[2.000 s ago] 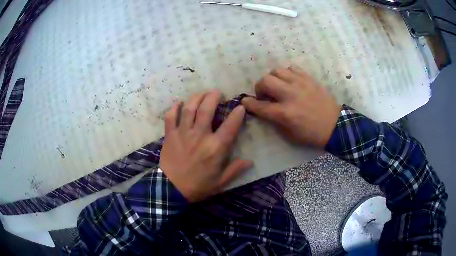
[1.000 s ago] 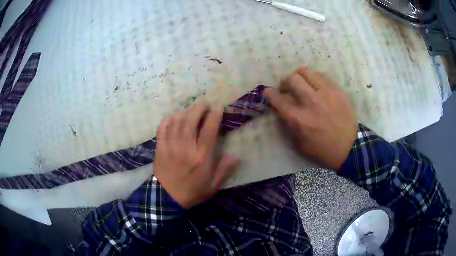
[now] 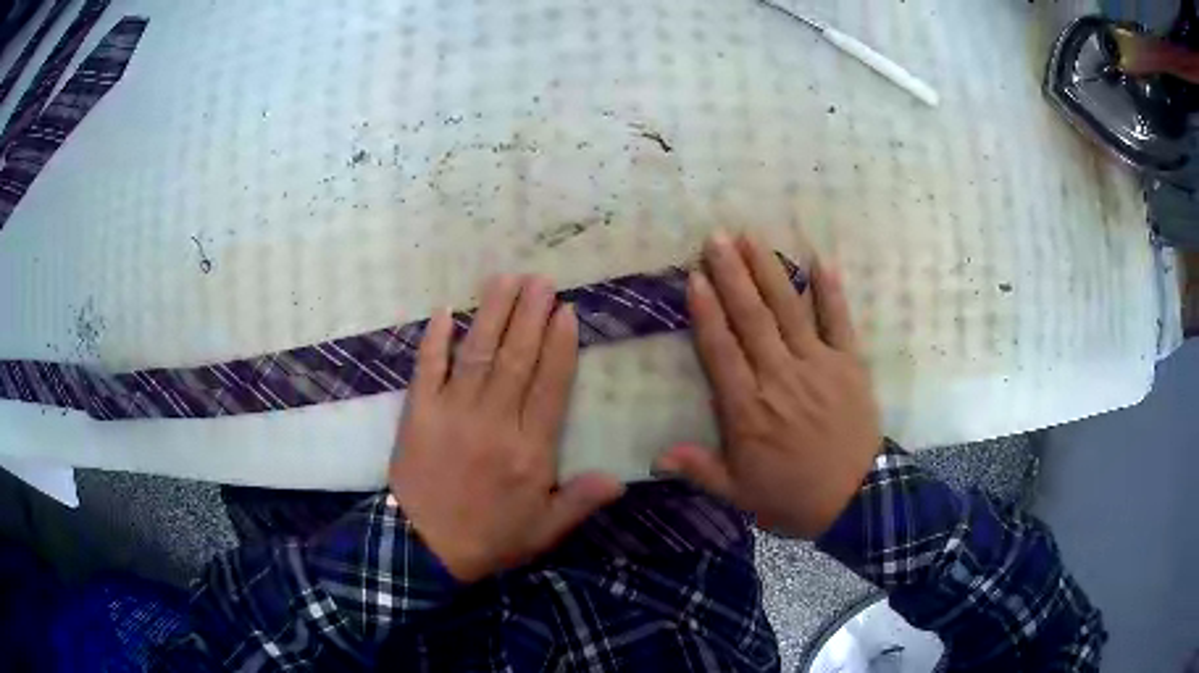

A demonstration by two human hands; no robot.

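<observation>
A purple-and-white plaid necktie point(image 3: 303, 373) lies across the padded table from the left edge to the centre, rising slightly to the right. My left hand point(image 3: 489, 414) lies flat, its fingertips on the middle of the strip, thumb spread on the bare cover. My right hand point(image 3: 782, 381) lies flat over the right end of the strip, its fingers covering most of that end. A bit of the tie tip point(image 3: 793, 272) shows between its fingers. Neither hand grips anything.
A white-handled thin metal tool point(image 3: 884, 70) lies at the far side of the off-white table cover point(image 3: 395, 184). A metal iron point(image 3: 1118, 99) stands at the far right. Other plaid strips point(image 3: 82, 103) lie far left. A white round base point(image 3: 874, 642) is below the table.
Both hands have flattened onto the strip; my right hand no longer pinches its end. The strip lies straighter. The view has shifted, showing more of the iron.
</observation>
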